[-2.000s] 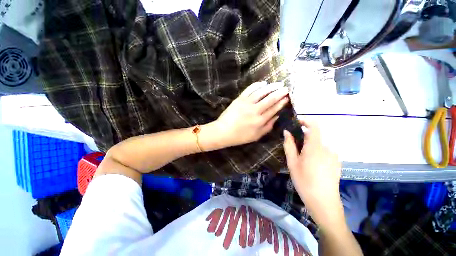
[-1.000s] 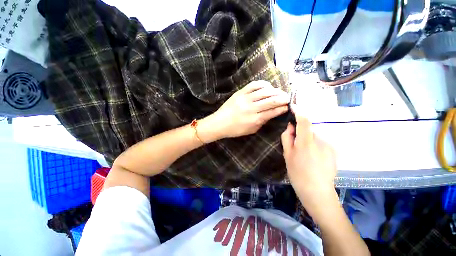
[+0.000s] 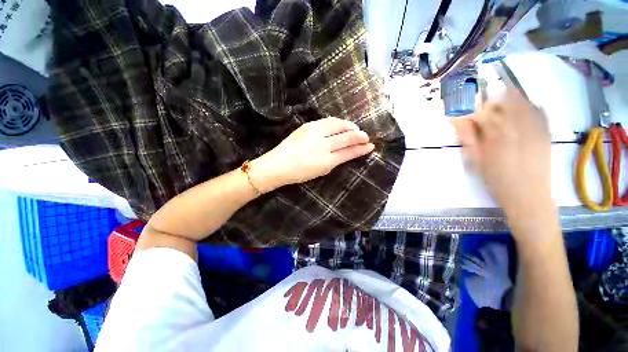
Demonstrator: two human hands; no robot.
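The dark plaid garment (image 3: 227,130) lies bunched on the table left of the needle area, its curved right edge past my left fingertips. My left hand (image 3: 320,152) rests palm down on it, fingers extended. My right hand (image 3: 506,141) is blurred, off the cloth, over the table right of the machine. It is beside the grey knurled cylinder (image 3: 459,96) and at the lower end of the slim grey metal tool (image 3: 511,74); whether it grips the tool cannot be told. The white sewing machine head (image 3: 406,27) is above; the needle is not clear.
The shiny curved guard (image 3: 468,45) hangs near the lens. Yellow (image 3: 592,172) and red-orange (image 3: 618,165) handles lie at far right. A grey vented box (image 3: 19,110) is at left. Blue (image 3: 69,237) and red (image 3: 124,249) baskets stand below left. Black-and-white checked cloth (image 3: 413,265) covers the lap.
My right hand has let go of the garment edge and moved right and up. My left hand has shifted slightly left. The garment's edge has come away from the needle area and now shows rounded.
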